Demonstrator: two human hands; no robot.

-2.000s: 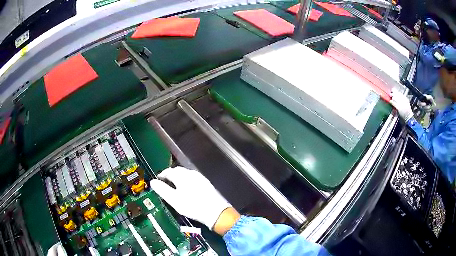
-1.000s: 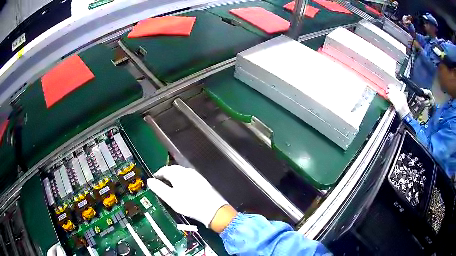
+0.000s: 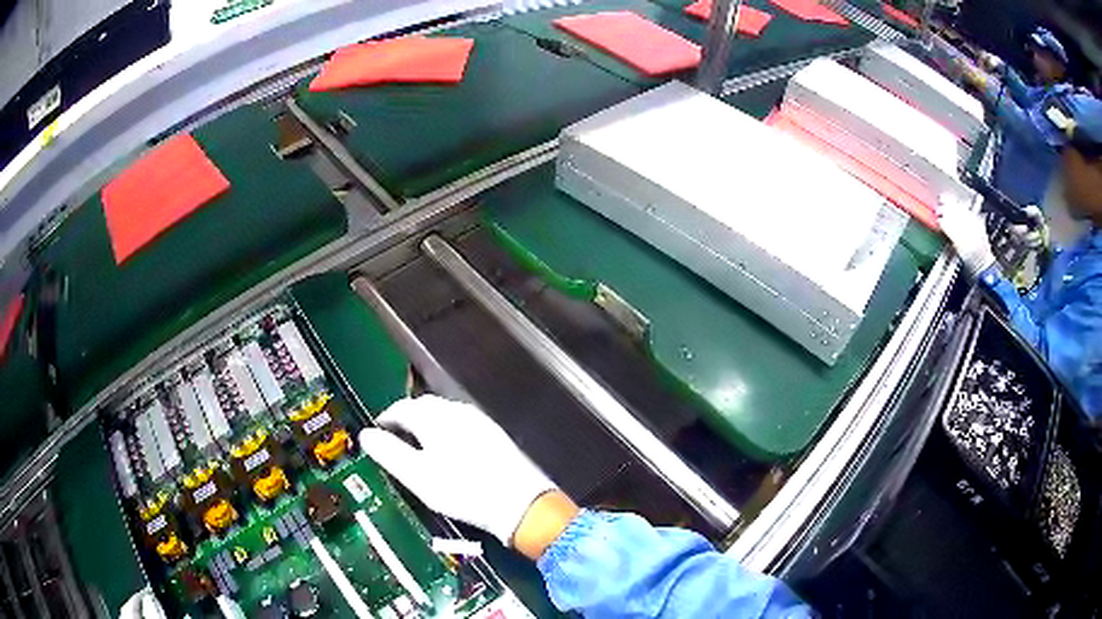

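An open power unit (image 3: 278,532) lies at the lower left on a dark green pallet (image 3: 351,333), cut off by the bottom edge. Its green board carries yellow-and-black transformers (image 3: 257,466), upright pale bars at the far end and long white strips nearer me. My right hand (image 3: 459,466), in a white glove, is at the unit's right rim, with thumb and fingertips closed on it. Only a small gloved part of my left hand (image 3: 141,605) shows at the unit's left side, at the bottom edge; its fingers are hidden.
Steel rollers (image 3: 580,381) lie right of the unit. Beyond is a silver-white metal housing (image 3: 737,200) on a green pallet. Red foam pads (image 3: 163,194) lie on back pallets. A black bin (image 3: 997,417) of small metal pieces is right. Two people in blue (image 3: 1063,296) stand far right.
The camera view has shifted slightly. My right hand stays at the unit's right rim. The nearer person's gloved hand remains near the red foam.
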